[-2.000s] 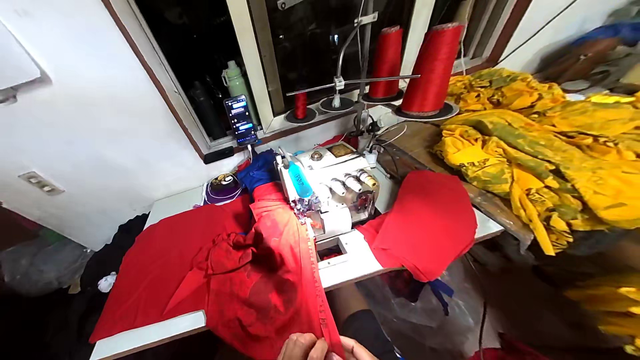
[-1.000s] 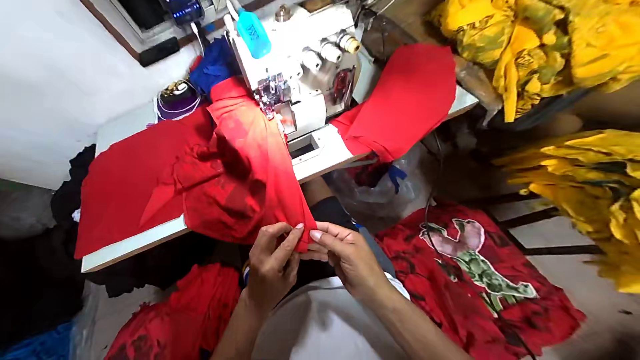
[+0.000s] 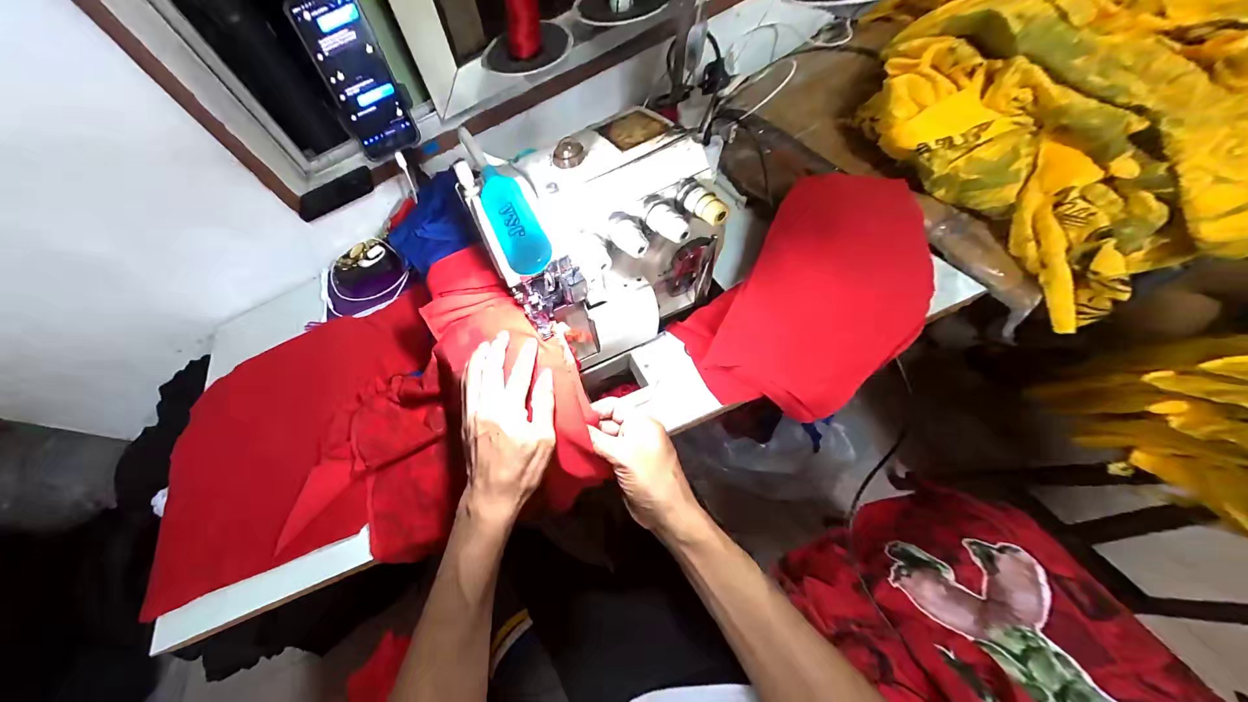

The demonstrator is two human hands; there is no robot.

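Red fabric (image 3: 444,322) runs under the presser foot area of a white overlock sewing machine (image 3: 604,244) and hangs over the table's front edge. My left hand (image 3: 505,419) lies flat on this fabric, fingers pointing at the needle area, palm down. Just to the right, my right hand (image 3: 629,444) pinches the fabric's right edge between thumb and fingers, in front of the machine. A wider red fabric piece (image 3: 283,409) covers the left of the table, and another red piece (image 3: 829,292) lies to the right of the machine.
A lit phone (image 3: 356,78) leans by the window above a black bar. A red thread spool (image 3: 524,29) stands on the sill. Yellow patterned cloth (image 3: 1082,146) is heaped at the right. Printed red cloth (image 3: 975,604) lies low at the right, near a dangling cable.
Both hands have moved up from the fabric's lower end toward the machine. My left hand has gone from pinching the cloth to lying flat on it. The view has shifted.
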